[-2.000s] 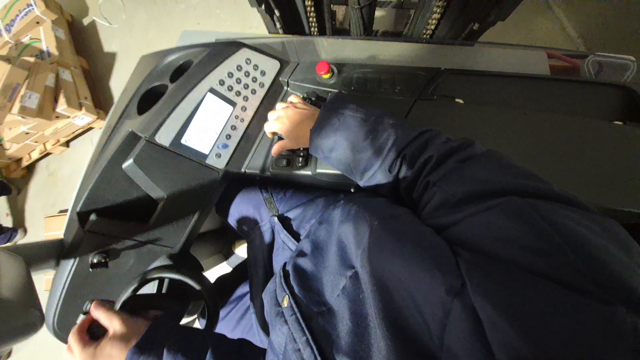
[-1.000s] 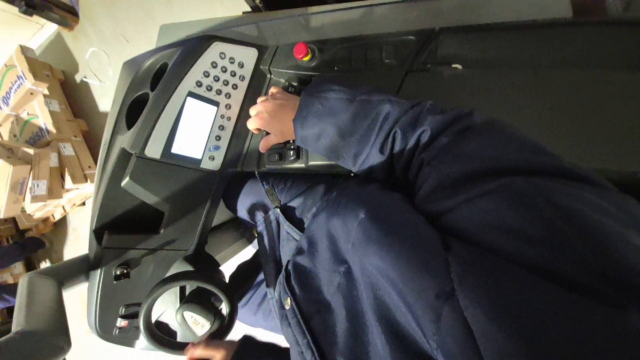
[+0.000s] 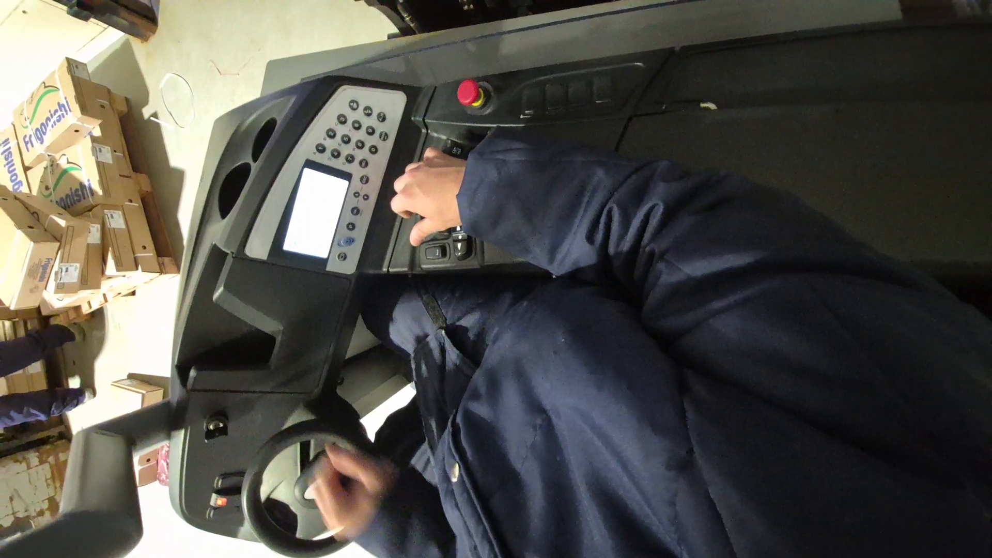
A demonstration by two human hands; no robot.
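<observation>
The view is turned sideways. My right hand lies on the armrest console of an industrial truck, its fingers curled over the control levers, which it mostly hides. Rocker switches show beside it. Past its fingertips is a grey keypad panel with a lit display. A red emergency stop button stands near the sleeve. My left hand, blurred, is over the inner side of the small black steering wheel; its fingers are bent near the hub, and contact is unclear.
Cardboard boxes are stacked on a pallet at the far left. Below them show the legs of another person. A thick grey bar crosses the lower left corner. Two round cup holders and a dashboard key switch are ahead.
My left hand was by the dashboard switches beyond the wheel, then at the wheel's lower edge, and is now over its inside. My right hand has stayed on the levers. The view has shifted.
</observation>
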